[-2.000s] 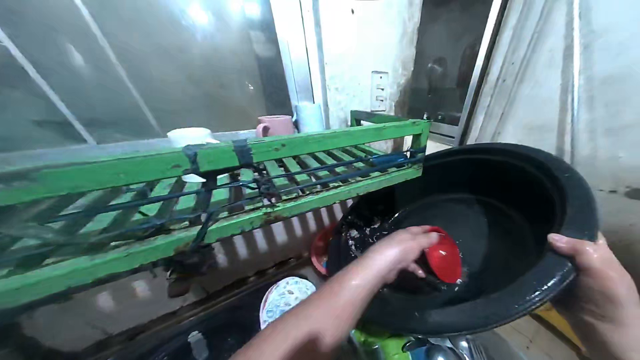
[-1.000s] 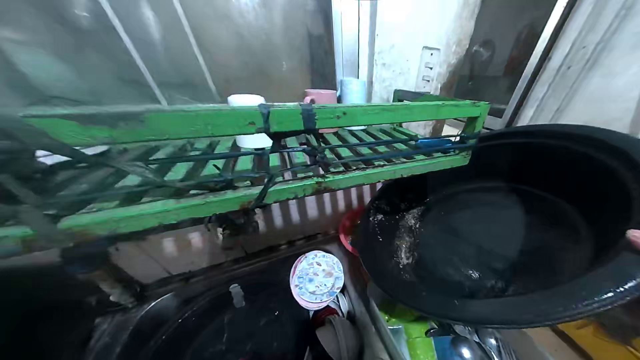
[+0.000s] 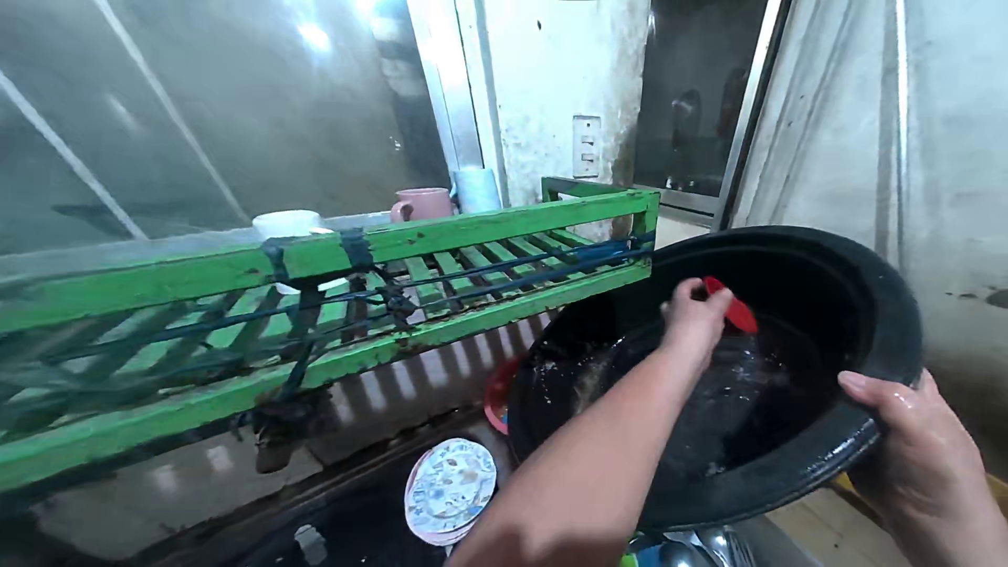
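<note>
A large black tub (image 3: 890, 315) is tilted at the right, with a little water and some scraps inside. My right hand (image 3: 913, 425) grips its rim, the thumb over the edge and the fingers hidden beneath. Inside the tub, my left hand (image 3: 697, 315) pinches a small red dish or scoop (image 3: 739, 313) between thumb and fingers, seen nearly edge-on. My left forearm crosses the near side of the tub.
A green wooden rack (image 3: 504, 228) spans the left and centre. Behind it stand a pink mug (image 3: 425, 204), a light blue mug (image 3: 477, 190) and a white cup (image 3: 287, 224). Stacked patterned plates (image 3: 452, 484), a red basin (image 3: 498, 398) and metal cutlery (image 3: 713, 543) lie below.
My left hand, out of view one second ago, is back inside the tub with the red piece. My right hand has stayed at the rim, though barely visible a second ago.
</note>
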